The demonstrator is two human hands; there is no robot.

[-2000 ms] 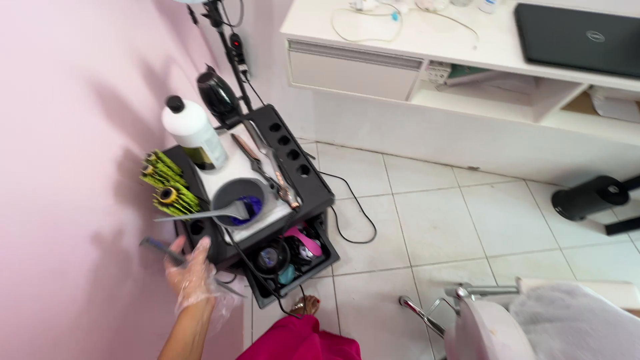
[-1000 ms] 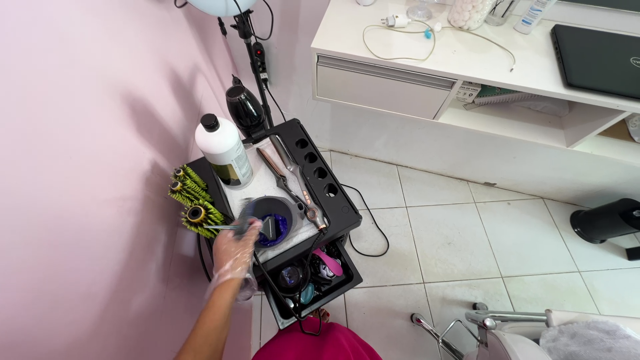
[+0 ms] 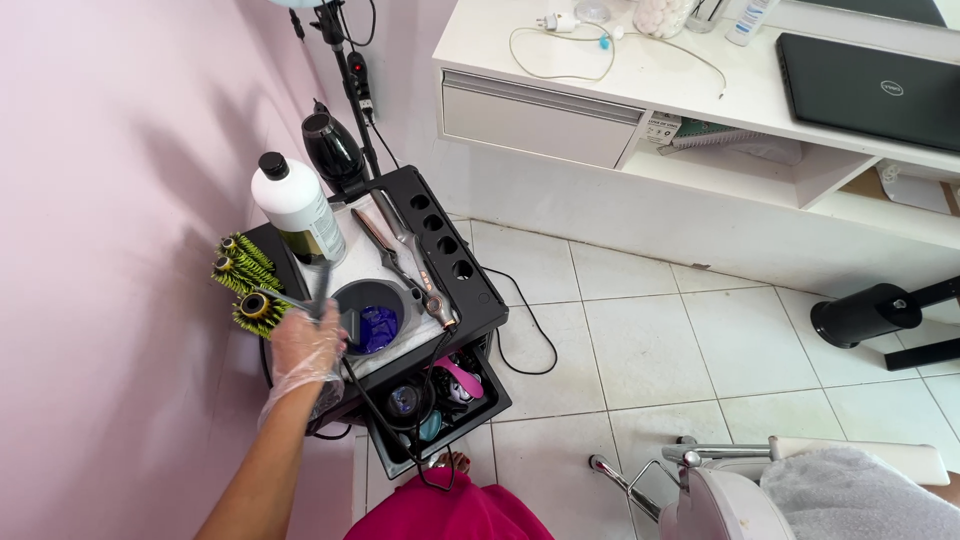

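My left hand (image 3: 306, 341), in a clear plastic glove, is at the left rim of a grey mixing bowl (image 3: 402, 296) of purple paste (image 3: 377, 328). Its fingers are closed around a grey comb (image 3: 322, 286), somewhat blurred, and a grey tint brush (image 3: 350, 327), whose head is inside the bowl against the paste. Two hair irons, one a straightener (image 3: 379, 238), the other a grey styling iron (image 3: 409, 244), lie right of the bowl on a white towel (image 3: 361, 259). A white bottle with a black cap (image 3: 298, 206) stands behind. My right hand is out of view.
Round brushes (image 3: 253, 306) sit at the left side of the black trolley (image 3: 480, 296). Its open drawer (image 3: 491, 409) holds a pink-handled brush (image 3: 461, 377). A cord (image 3: 555, 341) trails on the floor. A hair dryer (image 3: 330, 146), white counter (image 3: 480, 45) and salon chair (image 3: 712, 499) surround the trolley.
My left hand has moved from the trolley's near left side to the bowl with the comb. The tint brush, earlier lying across the bowl, is now in my fingers with its head down in the bowl.
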